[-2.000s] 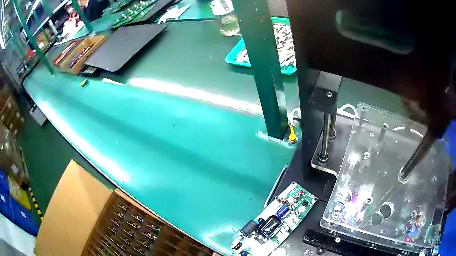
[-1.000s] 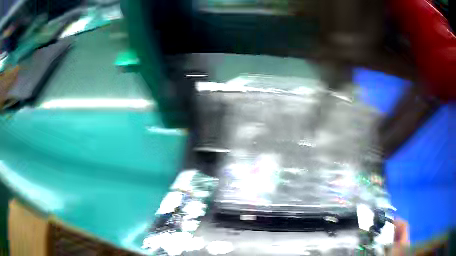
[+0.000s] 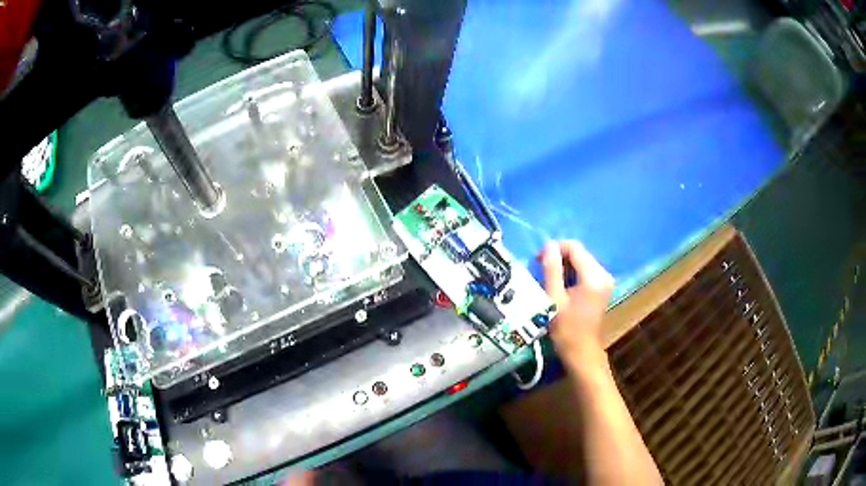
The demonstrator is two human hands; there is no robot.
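Note:
A populated circuit board (image 3: 484, 275) lies slanted over the right end of the test fixture's base. My right hand (image 3: 574, 285) is at its lower right end, fingers bent close together; a dark spot shows between them, and whether they grip anything is unclear. A second circuit board (image 3: 133, 422) lies at the base's left end. The clear pressure plate (image 3: 256, 209) sits between them under a metal rod. A small blurred bit of my left hand (image 3: 299, 477) shows at the bottom edge.
A blue mat (image 3: 617, 123) is right of the fixture. A divided brown carton (image 3: 707, 380) stands below the bench edge at right. Dark fixture posts (image 3: 418, 76) rise behind the plate. Part of a red grip (image 3: 14, 38) shows top left. A white cable (image 3: 536, 370) loops beside the base.
The view has swung right, bringing the blue mat and right-hand carton into sight. My right hand, only a blurred fingertip beside the right board a second ago, now shows with its forearm.

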